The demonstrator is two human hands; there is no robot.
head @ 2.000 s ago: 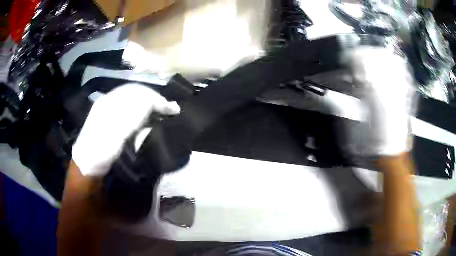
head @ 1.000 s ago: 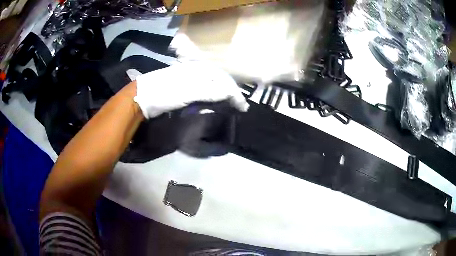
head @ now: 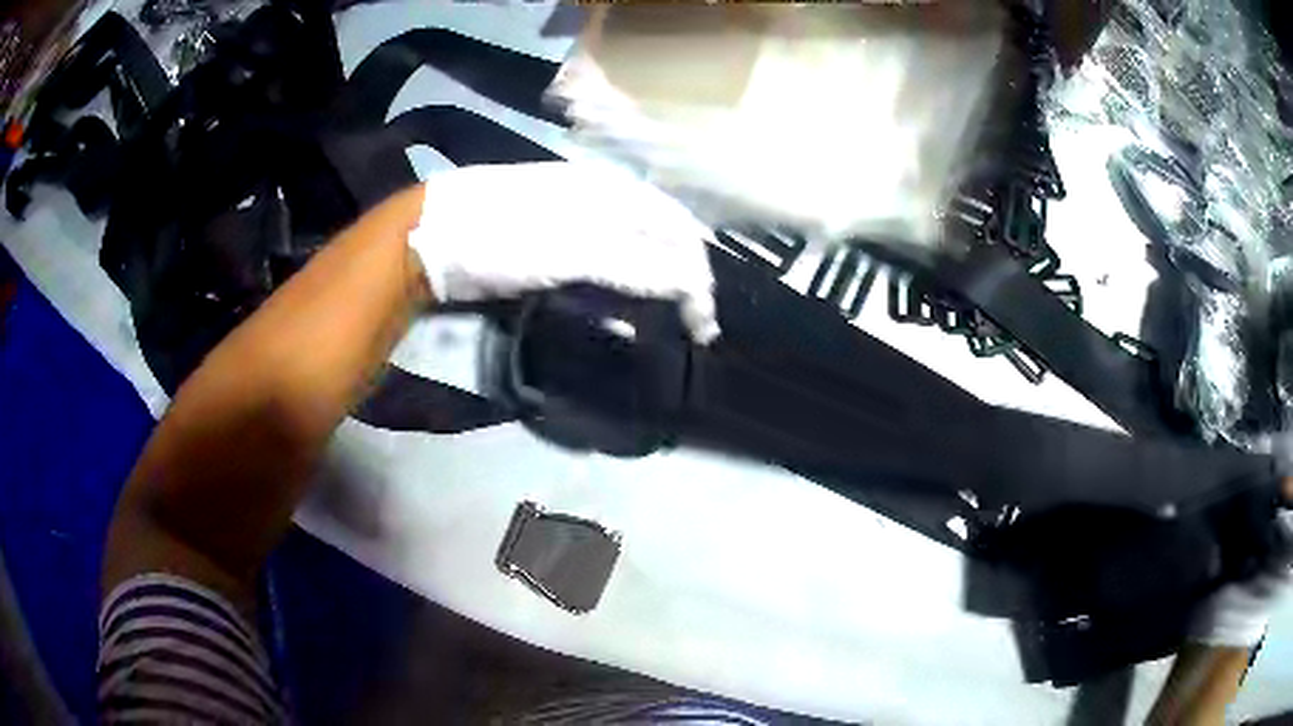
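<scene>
My left hand (head: 567,241), in a white glove, grips black webbing (head: 851,390) near the middle. A dark, rounded, blurred part (head: 610,369) hangs just below its fingers; I cannot tell if it is a buckle or coiled strap. My right hand (head: 1245,607), white-gloved and cut off by the right edge, holds a blurred black bundle of folded strap (head: 1120,567). Small white marks show at its left side. A silvery plate buckle (head: 563,556) lies alone on the white table cover (head: 794,603), below my left hand.
Tangled black straps (head: 234,241) lie at left. Black slide adjusters (head: 978,305) lie scattered behind the strap. A pale glossy bag stack (head: 794,121) is at the back. Crumpled clear wrap (head: 1198,213) is at back right. Blue material (head: 71,482) is at lower left.
The view has shifted. My right hand, out of view one second ago, now shows at the right edge with the black bundle. My left hand stays on the strap; the rounded part is more visible.
</scene>
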